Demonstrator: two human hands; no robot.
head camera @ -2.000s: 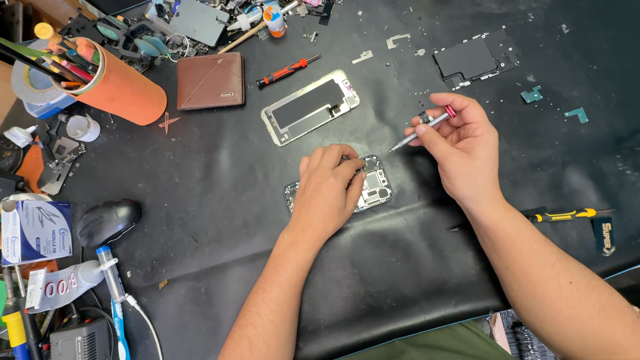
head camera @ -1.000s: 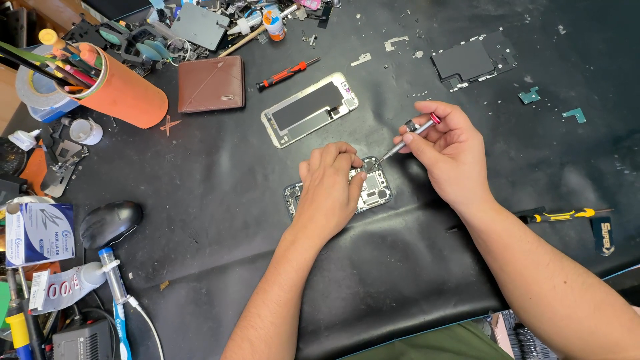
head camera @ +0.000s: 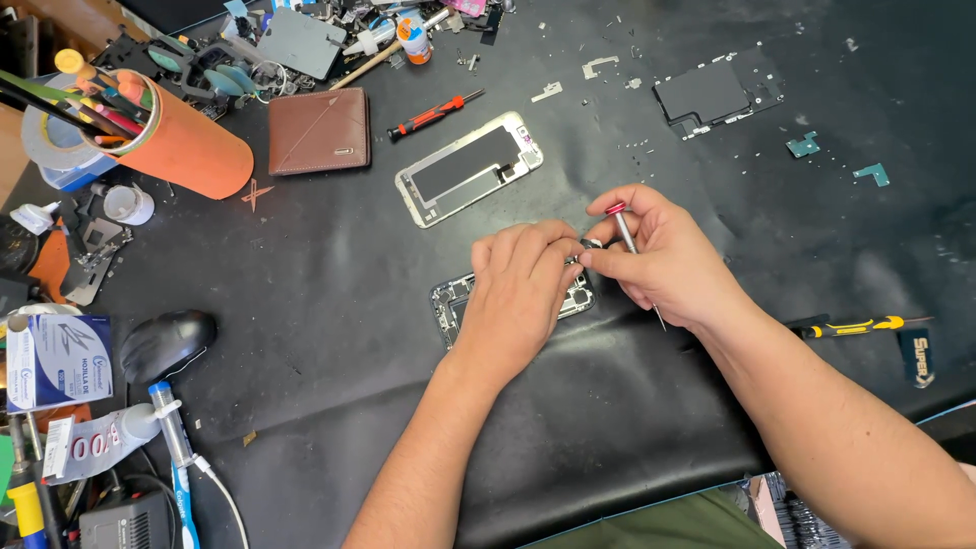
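Observation:
An opened smartphone housing with bare inner parts lies on the black mat, partly under my left hand. The fingertips of that hand are at the housing's upper right corner; whether they grip a part cannot be told. My right hand holds a thin silver screwdriver with a red cap, its tip pointing down and away from the phone. Thumb and forefinger of the right hand are close to a small dark part beside the left fingertips. Above the hands lies a phone screen assembly, inner side up.
A brown wallet and a red-black screwdriver lie beyond. Left are an orange pen cup and a computer mouse. At right are a dark flat phone part, small metal pieces and a yellow-black screwdriver.
The screwdriver has swung in my right hand: its tip was at the phone's upper corner and now points down, off the phone. The right hand's fingers have moved in beside the left fingertips.

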